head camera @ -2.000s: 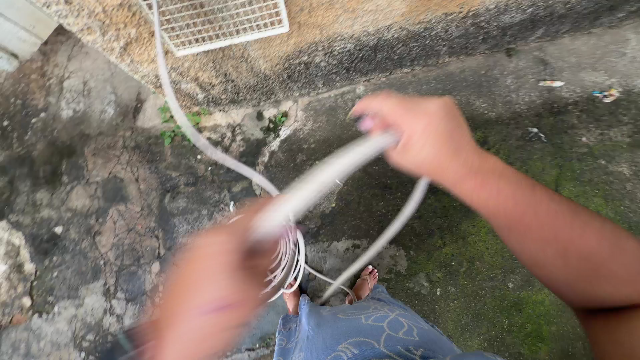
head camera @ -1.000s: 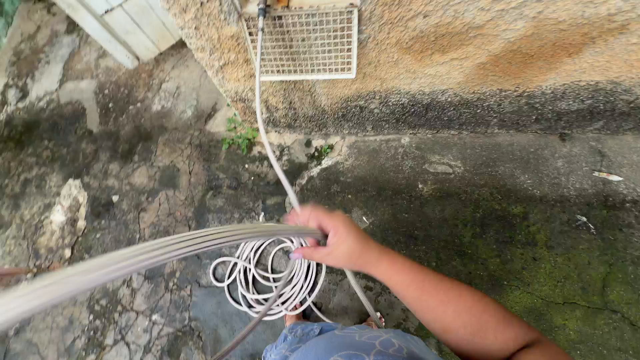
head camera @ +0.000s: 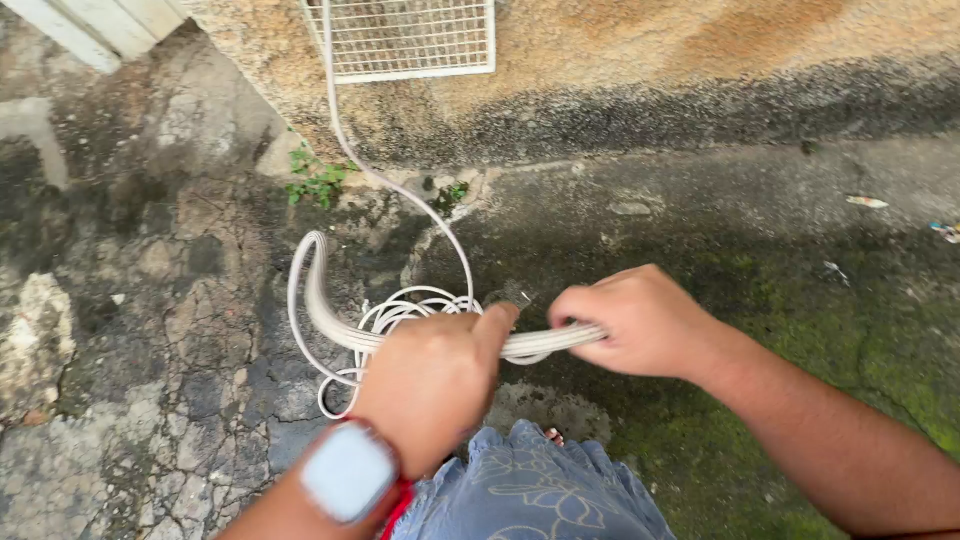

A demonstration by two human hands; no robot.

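A bundle of white hose loops [head camera: 324, 300] stretches across the middle of the view, its left end bent upward. My left hand [head camera: 435, 375], with a watch at the wrist, is closed around the middle of the bundle. On the bundle's right end, my right hand [head camera: 637, 322] is closed, and its fingertips are partly hidden. More white loops [head camera: 409, 300] show behind my left hand, partly covered by it. A single length of hose [head camera: 405, 191] runs from those loops up past the wall grate.
A white metal grate [head camera: 412, 73] is set on the rough wall [head camera: 637, 60]. Small green weeds [head camera: 319, 180] grow at the wall's foot. The cracked concrete ground [head camera: 210, 300] has mossy patches. A white slatted panel [head camera: 135, 26] stands at upper left.
My left hand, out of view one second ago, now grips the bundle in front of me. My right hand has moved to the right. The bundle, stretched out to the left before, is now bent into a curve.
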